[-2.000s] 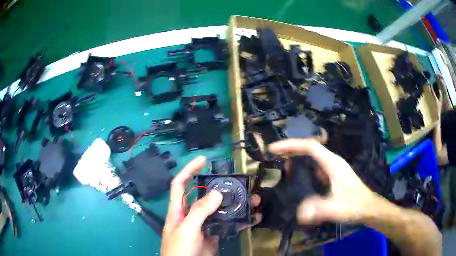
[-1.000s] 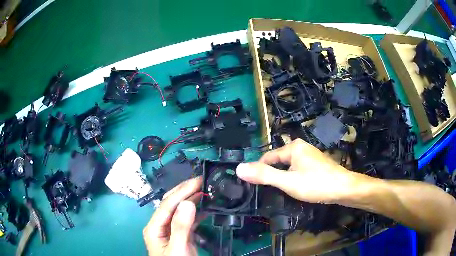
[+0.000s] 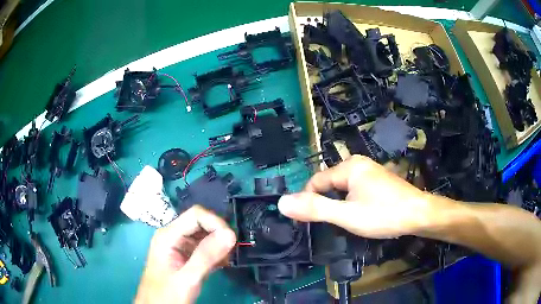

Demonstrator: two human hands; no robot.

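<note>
A black square housing [image 3: 271, 252] faces up in front of me, with a dark round unit [image 3: 270, 228] seated inside. My right hand [image 3: 350, 199] holds the housing at its upper right, with the thumb over the rim. My left hand [image 3: 190, 252] is beside the housing's left edge, off the frame. Its thumb and finger are pinched together at the red wire [image 3: 245, 243], which comes from the unit's lower left. The wire's far end is hidden by the fingers. The housing's underside is hidden.
A cardboard tray [image 3: 302, 74] heaped with black parts is at right, with a second tray [image 3: 483, 74] beyond. More housings, a loose disc [image 3: 174, 163] and a white-headed tool [image 3: 147, 199] lie on the green mat. A curved-handled tool [image 3: 39, 268] is far left; a blue bin [image 3: 468, 279] is lower right.
The housing was first held by my left hand with a pale-ringed face up; it now shows its dark inside. My right hand has come onto it, and my left hand has moved off to the left.
</note>
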